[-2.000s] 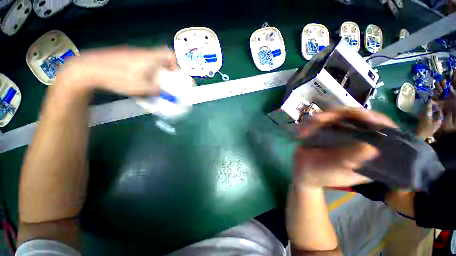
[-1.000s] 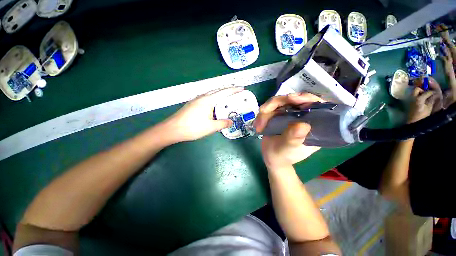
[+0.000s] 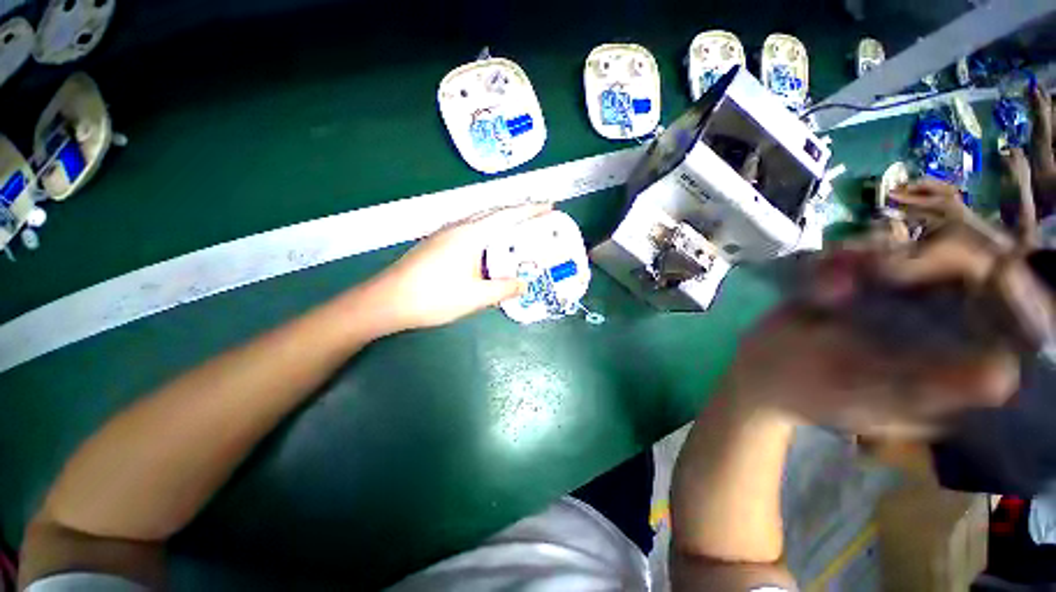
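My left hand (image 3: 446,274) holds a cream-white plastic housing (image 3: 564,241), open side up, on the green surface just below the pale strip. A light-blue circuit board and a dark-blue bar lie inside it, and a lead with a ringed end sticks out at its lower right. My right hand (image 3: 863,359) is raised at the right, strongly blurred, around the dark electric screwdriver (image 3: 915,330). The driver's tip cannot be made out and is apart from the housing.
A white screw feeder (image 3: 718,197) stands right of the housing. More housings (image 3: 492,113) lie beyond the pale strip (image 3: 290,241), others (image 3: 72,137) at far left. Another person's hands (image 3: 944,226) are at the right, near blue parts (image 3: 944,145).
My right hand has pulled the screwdriver away from the housing, to the right. My left hand still holds the housing. The housings on the far side have shifted left in view.
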